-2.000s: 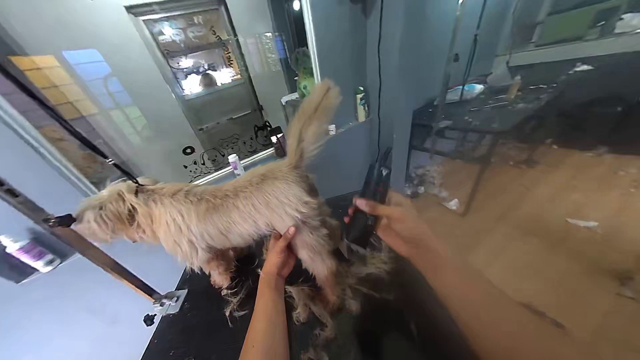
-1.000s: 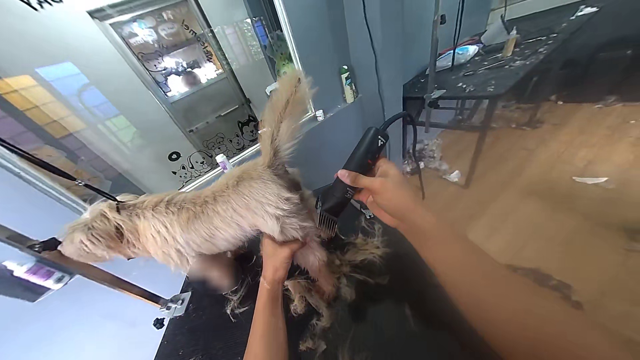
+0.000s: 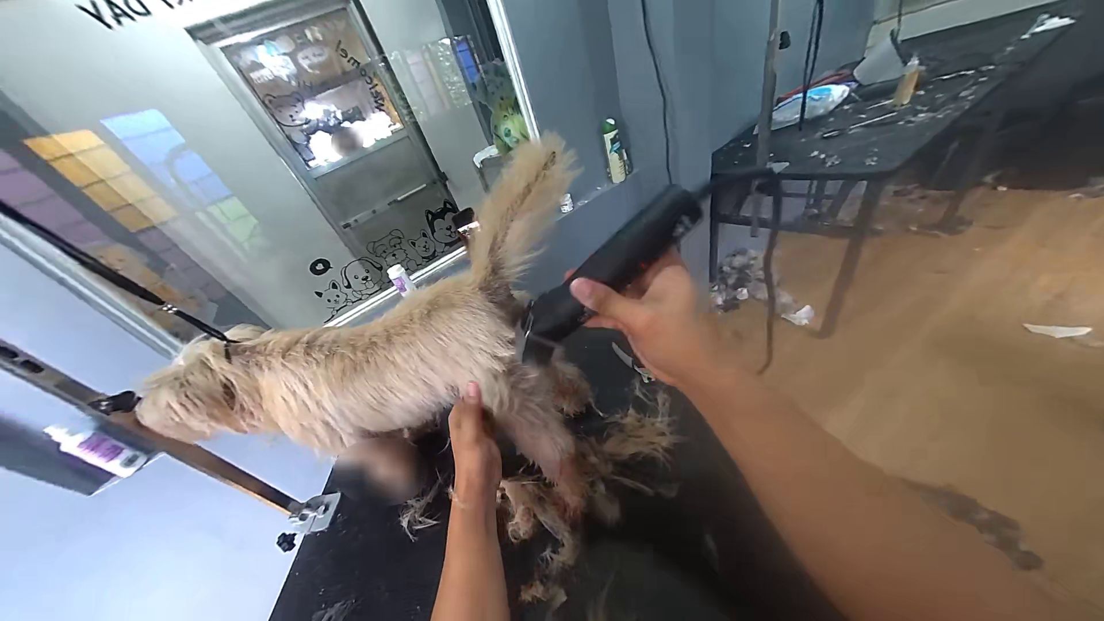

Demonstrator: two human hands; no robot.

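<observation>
A shaggy cream-coloured dog [image 3: 371, 371] stands side-on on a black grooming table [image 3: 345, 552], its head to the left and its tail raised. My right hand [image 3: 647, 310] is closed around black corded electric clippers [image 3: 617, 259], whose blade end meets the fur at the dog's rump, just below the tail. My left hand [image 3: 474, 440] rests against the dog's flank in front of the hind leg, thumb up; its other fingers are hidden under the body. Clumps of cut fur [image 3: 638, 431] lie around the hind legs. A black grooming loop [image 3: 226, 338] circles the dog's neck.
A metal grooming arm [image 3: 198, 457] is clamped to the table's left edge. Bottles [image 3: 401, 278] stand along the window ledge, another [image 3: 615, 153] near the corner. The clipper cord [image 3: 772, 259] hangs at right, before a second black table [image 3: 862, 138] strewn with hair and items.
The clippers have come from beside the hind leg up to the rump below the tail. My left hand has shifted, its thumb now showing on the flank.
</observation>
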